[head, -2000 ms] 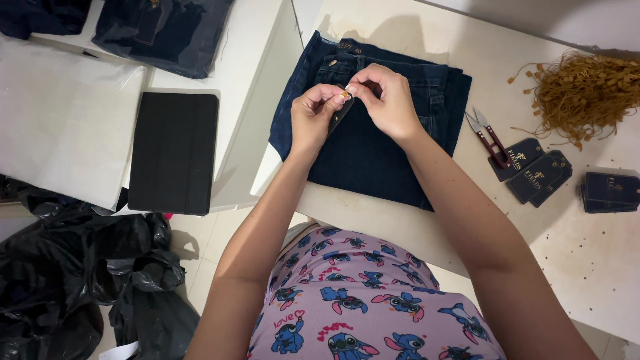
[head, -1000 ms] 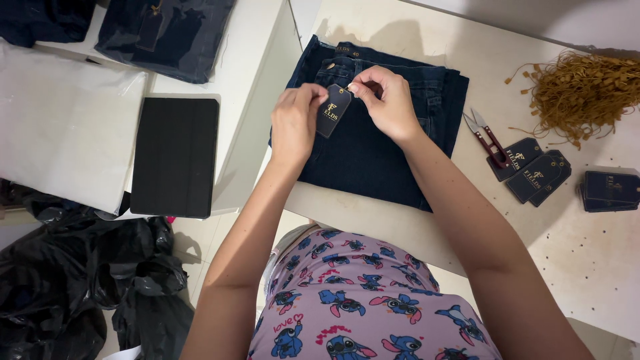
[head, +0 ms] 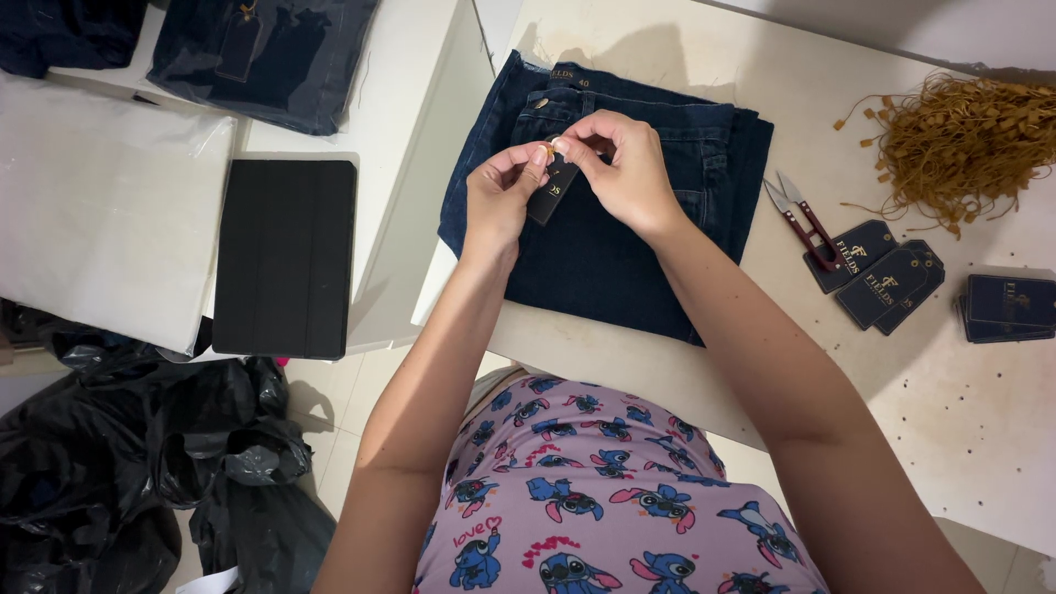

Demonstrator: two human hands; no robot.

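Note:
Folded dark blue jeans (head: pixel 610 256) lie on the pale table, their waistband at the far side. Over them, my left hand (head: pixel 505 194) and my right hand (head: pixel 623 165) meet fingertip to fingertip, pinching a small mustard-coloured cord at the top of a dark hang tag (head: pixel 551 191). The tag hangs tilted beside my left fingers, over the front of the jeans, and bears gold writing. My fingers partly hide its upper end and the cord. A metal button (head: pixel 541 104) shows on the waistband just beyond my hands.
Dark red thread snips (head: pixel 810 227) rest partly on loose hang tags (head: pixel 881 285) at the right. Farther right are a stack of tags (head: pixel 1011 309) and a heap of mustard tag cords (head: pixel 965 148). At left lie a black case (head: pixel 285 260), clear plastic bags (head: pixel 107 206), bagged jeans (head: pixel 264 62) and black bags (head: pixel 148 437).
One second ago the tag hung with its face fully showing below my left fingers; now it is turned and partly covered. My left hand has moved closer to my right fingertips.

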